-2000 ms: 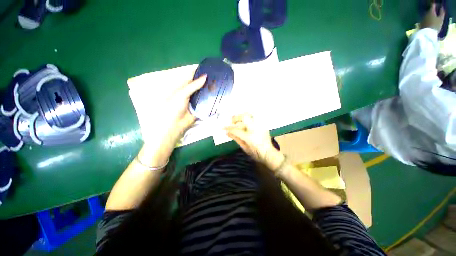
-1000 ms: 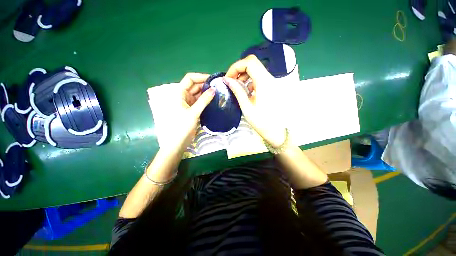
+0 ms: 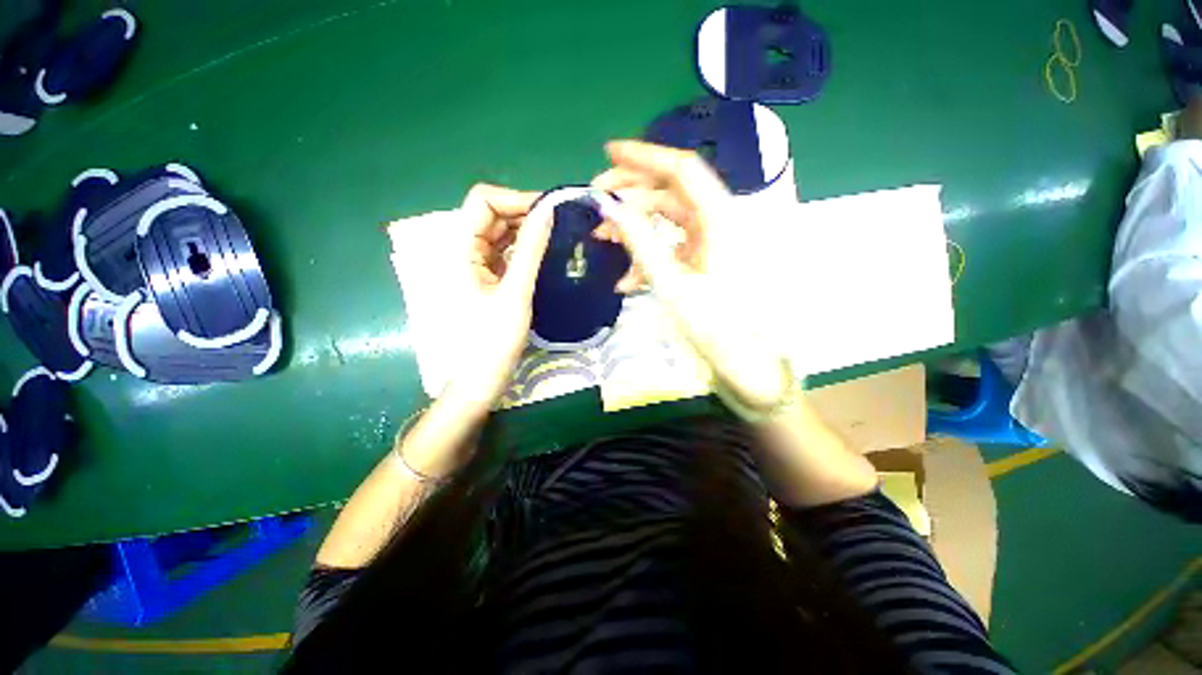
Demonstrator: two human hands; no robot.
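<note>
A navy cut piece (image 3: 576, 270) stands rounded end up over the pale sheets, with a small slot near its centre. A pale curved strip (image 3: 575, 195) lies along its top edge and another along its bottom edge. My left hand (image 3: 504, 264) grips the piece by its left side. My right hand (image 3: 672, 218) is at its upper right edge, slightly blurred; whether its fingers grip the piece is unclear. White backing sheets (image 3: 863, 270) lie under the hands, with pale arcs showing below the piece.
Bundles of navy pieces with white arcs (image 3: 198, 270) lie at left. Two loose navy pieces (image 3: 765, 56) lie beyond the sheets. Rubber bands (image 3: 1062, 63) lie at upper right. A carton (image 3: 956, 514) stands below the table edge. A person in white (image 3: 1114, 356) is at right.
The navy piece came up between both hands and now has pale arcs at both ends. Since one second ago, my right fingers have lifted and spread slightly at its top edge.
</note>
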